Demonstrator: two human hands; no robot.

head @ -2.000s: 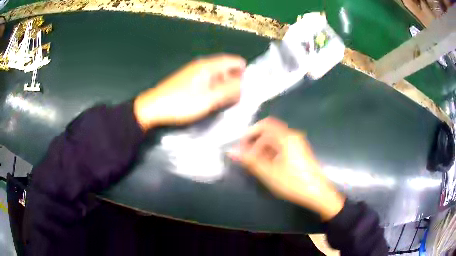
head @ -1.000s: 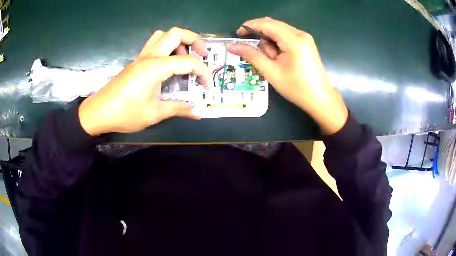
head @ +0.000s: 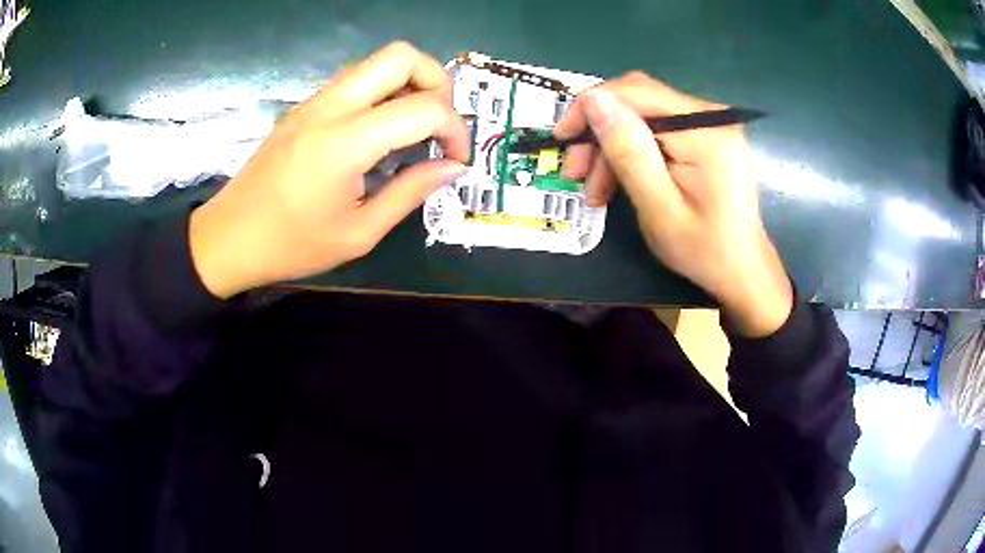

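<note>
The white socket housing (head: pixel 587 232) lies open on the dark green bench in front of me. A brass strip (head: pixel 518 221) runs along its near edge and a darker strip along its far edge. A green wire (head: pixel 506 140) crosses its middle, with the circuit board (head: pixel 554 176) to the right. My left hand (head: pixel 356 162) holds the housing's left edge, fingertips on it. My right hand (head: pixel 670 173) grips a black stick tool (head: pixel 691 120), its tip over the middle of the housing near the green wire. My right fingers partly cover the board.
The power cord in its clear plastic bag (head: pixel 151 151) lies left of the housing, partly behind my left hand. A black object (head: pixel 969 146) sits at the right end of the bench. White pieces (head: pixel 9 32) show at the far left edge. The bench's near edge runs just below the housing.
The housing has shifted slightly right and tilted a little. The black tool in my right hand now points left, over the middle of the housing. Earlier my right fingers were at its far edge.
</note>
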